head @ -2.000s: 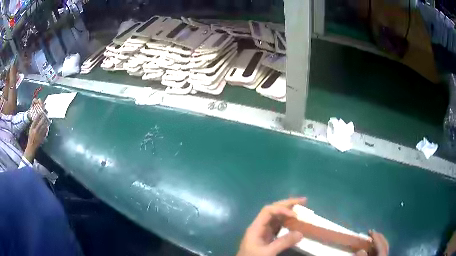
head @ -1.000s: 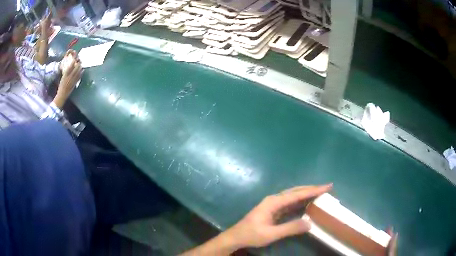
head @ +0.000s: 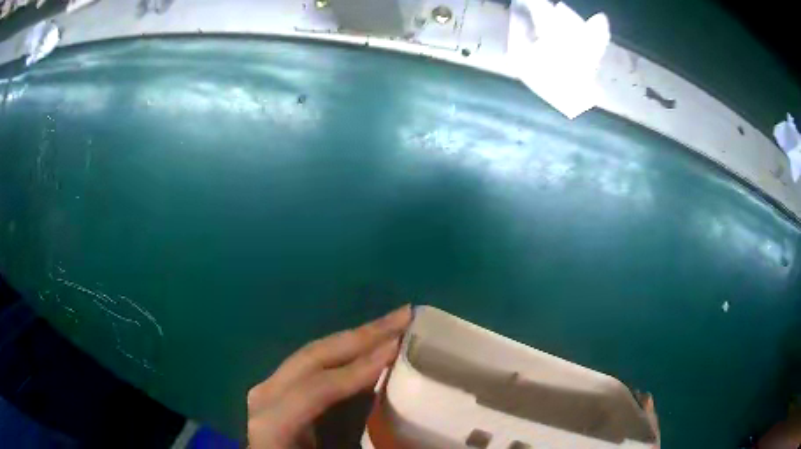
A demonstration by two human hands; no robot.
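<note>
A cream speaker housing (head: pixel 518 368) is at the bottom centre-right, cut off by the lower edge. Its open side and hollow inside face up towards me, and small dark cut-outs show in the near wall. A bit of brown strap (head: pixel 379 425) shows at its lower left. My left hand (head: pixel 325 386) lies against the housing's left end, fingers extended. Only fingertips of my right hand (head: pixel 648 412) show at the housing's right end; the rest is hidden or out of the picture.
The glossy, scratched green bench (head: pixel 263 210) curves across the view. A pale metal rail (head: pixel 255 19) runs along its far side. Crumpled white paper (head: pixel 566 57) lies on the rail, with smaller pieces at far left (head: pixel 41 40) and far right (head: pixel 788 140).
The view has swung down and right; the stacked frames and the neighbouring worker have left the picture. The housing has turned from its strap side to show its open inside, still between both hands.
</note>
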